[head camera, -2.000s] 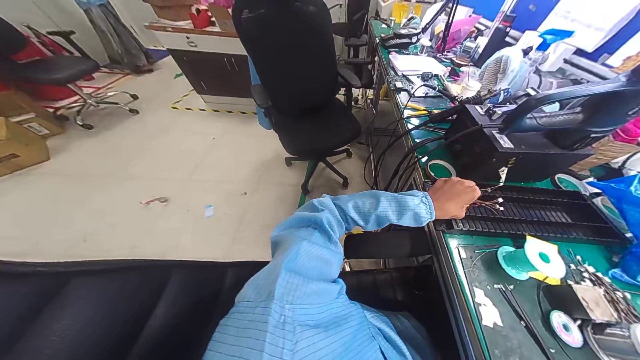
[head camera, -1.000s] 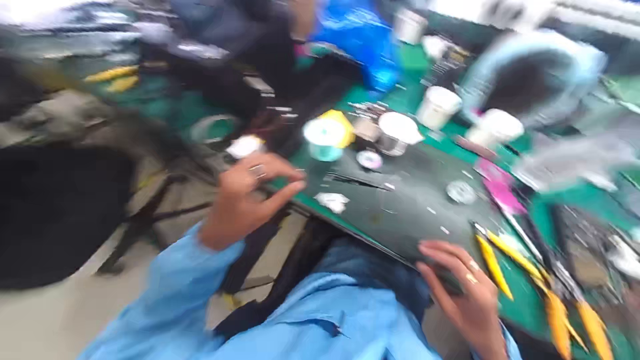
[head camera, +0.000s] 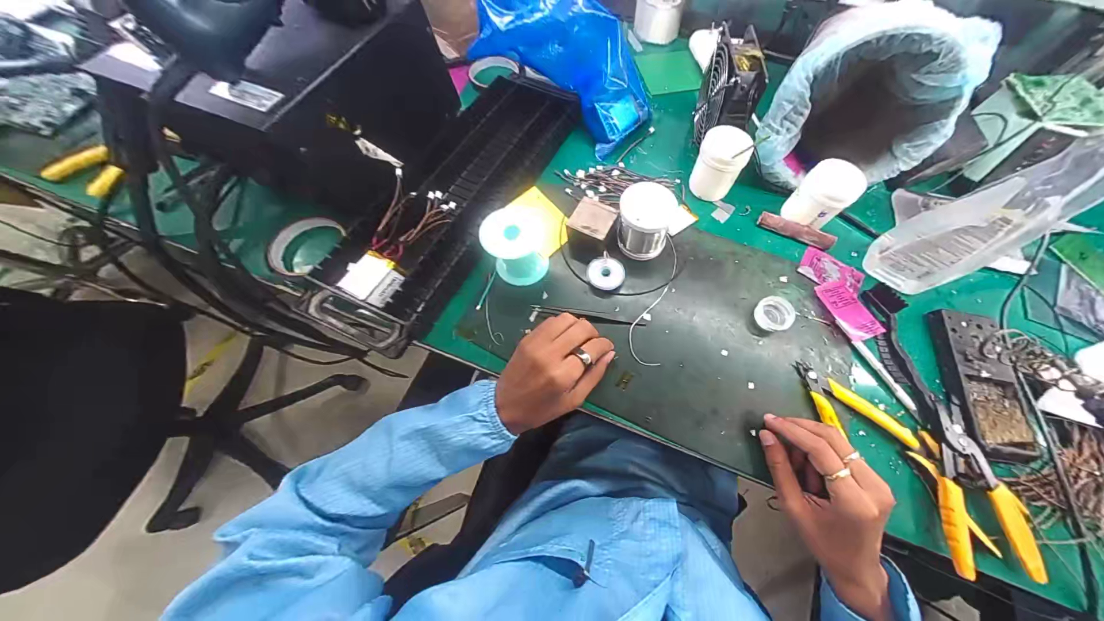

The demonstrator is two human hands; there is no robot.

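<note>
My left hand (head camera: 556, 366) rests at the front edge of a dark work mat (head camera: 690, 345), fingers curled, beside black tweezers (head camera: 595, 317); whether it grips anything is hidden. My right hand (head camera: 828, 487) hovers at the mat's edge with fingers apart and nothing seen in them. Yellow-handled side cutters (head camera: 871, 412) lie just beyond it, and larger yellow-handled pliers (head camera: 953, 517) to its right. Behind my left hand stand a pale green wire spool (head camera: 515, 246) and a solder wire spool (head camera: 645, 224). A small clear lidded container (head camera: 774, 314) sits on the mat.
A black slotted rack (head camera: 492, 155) at the left holds a wired battery pack (head camera: 371, 278). White bottles (head camera: 721, 162), a blue plastic bag (head camera: 573, 60), a bag-lined bin (head camera: 880, 95) and a black soldering-iron stand (head camera: 983, 379) surround the mat. An office chair (head camera: 78, 431) is at the left.
The view has swung right along the bench. My left hand, earlier over the black rack with the wires, is now at the mat's front edge. My right hand has come into view.
</note>
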